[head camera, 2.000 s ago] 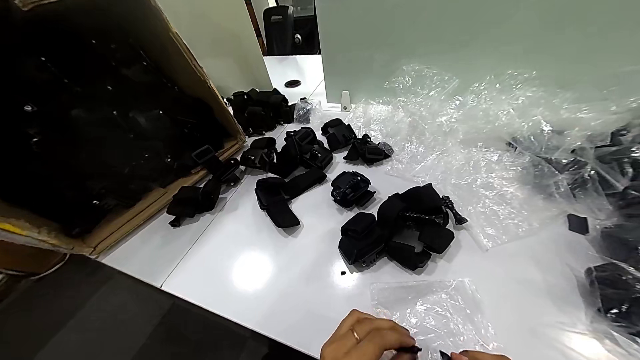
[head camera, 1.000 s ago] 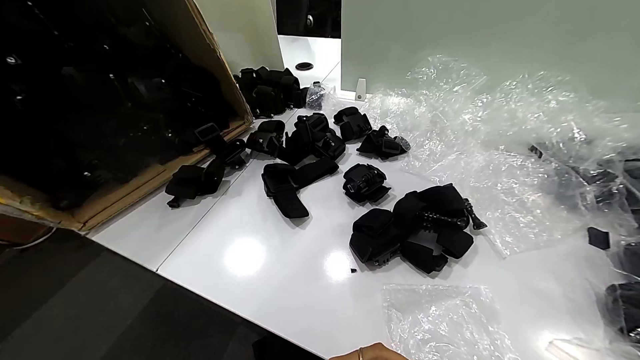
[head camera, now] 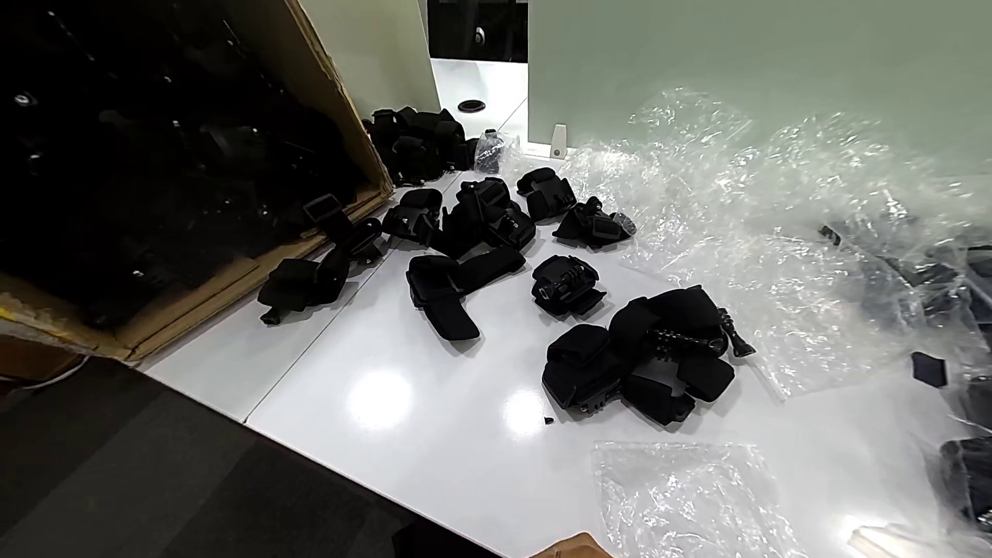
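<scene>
Only a sliver of my left hand point(head camera: 575, 547) shows at the bottom edge, beside a flat clear plastic bag point(head camera: 690, 496); its fingers and anything in them are hidden. My right hand is not recognizable in view. Beyond the bag lies a pile of black straps with mounts and thumbscrews point(head camera: 651, 349). Behind it sit a single black strap mount point(head camera: 567, 285) and a loose black strap with an open end point(head camera: 449, 298). More black strap mounts point(head camera: 488, 213) are grouped farther back, and another point(head camera: 306, 283) lies by the cardboard box.
A large open cardboard box point(head camera: 353, 101) with dark items stands at left. Crumpled clear plastic bags point(head camera: 775, 256) cover the right side against a pale green partition point(head camera: 759, 54). A pale shape point(head camera: 891, 541) is cut off at the bottom right. The white table's front edge point(head camera: 341, 474) runs diagonally.
Two seconds ago both hands showed at the bottom, fingers near small dark pieces. My left hand has dropped almost out of view, and my right hand no longer plainly shows.
</scene>
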